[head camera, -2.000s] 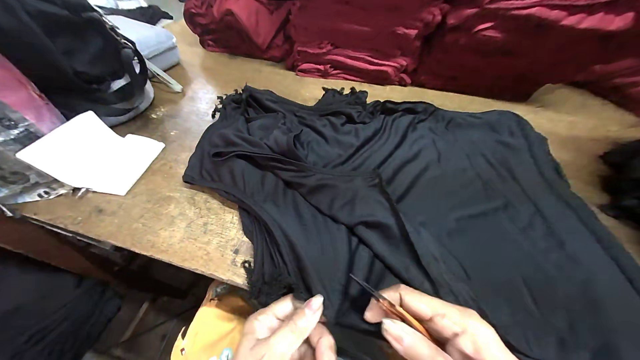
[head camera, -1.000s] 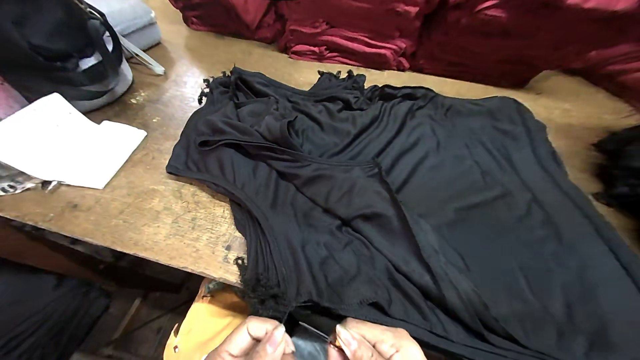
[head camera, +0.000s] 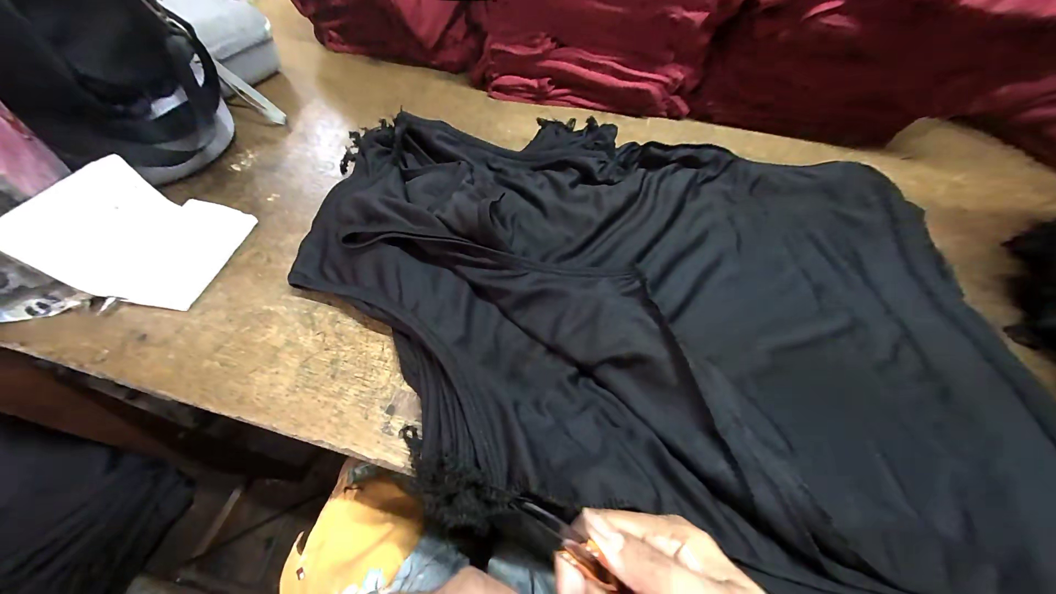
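A stack of black garments (head camera: 577, 355) lies across the wooden table, with its near edge hanging at the front. At the bottom centre, my right hand (head camera: 652, 557) is closed on a small pointed tool with an orange-brown handle (head camera: 587, 561). The tool's thin metal tip lies against the black fabric's edge, beside a clump of frayed black threads (head camera: 466, 495). Only a small part of my left hand (head camera: 474, 582) shows at the bottom edge; its fingers are hidden, and what it holds cannot be told.
Dark red folded fabric (head camera: 577, 58) is piled along the table's far side. White paper (head camera: 124, 235) and a black bag (head camera: 107, 74) lie at the left. A black fuzzy bundle (head camera: 1035, 285) is at the right edge. Dark cloth (head camera: 82, 511) sits below the table (head camera: 247, 355).
My hands were over the black fabric two seconds ago, then moved down to its near edge. My left hand has since dropped mostly out of view, and the tool's tip is now at the threads.
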